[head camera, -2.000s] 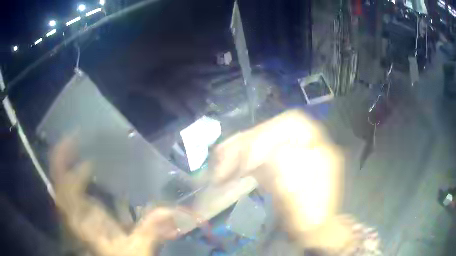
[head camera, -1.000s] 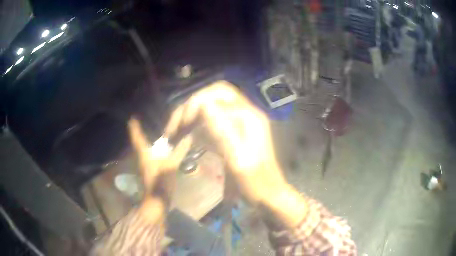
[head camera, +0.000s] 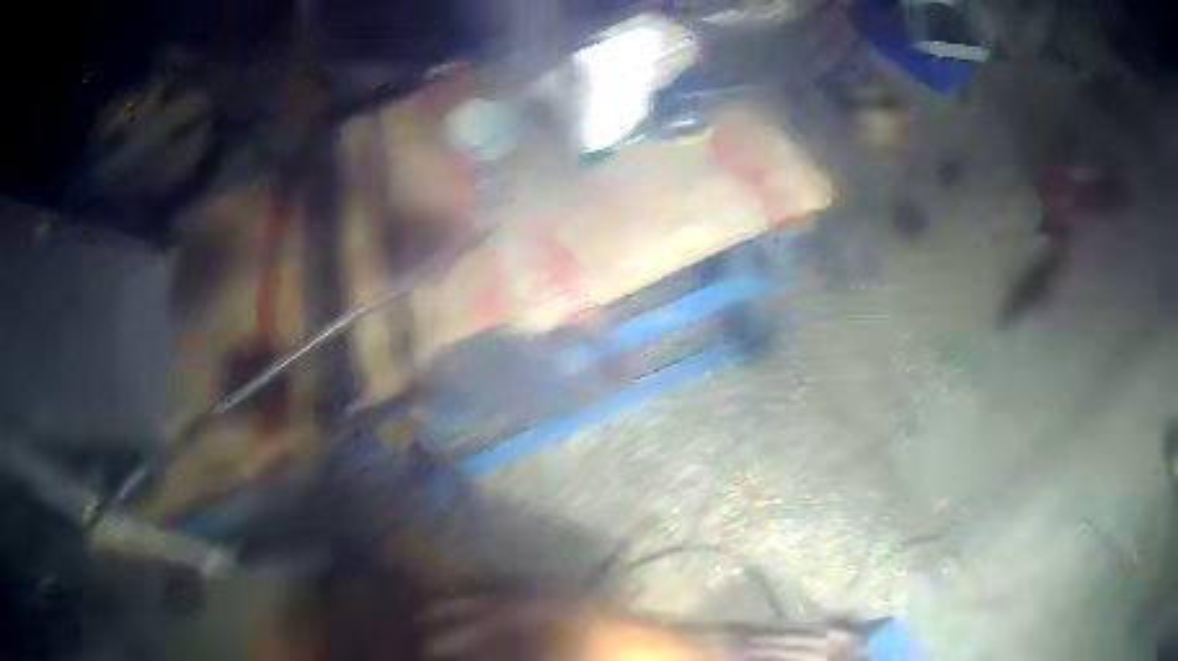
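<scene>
The view is strongly blurred. A low bench with a cardboard top (head camera: 633, 239) and a blue frame (head camera: 581, 407) lies in front of me. A bright white item (head camera: 620, 84) is at the bench's far side, with a small pale round thing (head camera: 479, 127) left of it. A grey panel (head camera: 84, 329) hangs at the left. A thin rod (head camera: 304, 349) slants across the bench's left part. A skin-coloured blur with striped sleeve, seemingly my right hand (head camera: 627, 639), is cut off by the bottom edge. A brownish blur left of it may be my left hand. Neither grip can be read.
A blue stand with a white-rimmed item (head camera: 950, 52) is at the top right. A blurred dark red plate (head camera: 1085, 191) is at the right, above the concrete floor (head camera: 827, 452). A thin cable loops near the bottom. A small blue thing (head camera: 894, 638) is at the bottom edge.
The view has tipped down, so the bench fills more of the picture. My hands have gone from the middle to the bottom edge, mostly out of the picture.
</scene>
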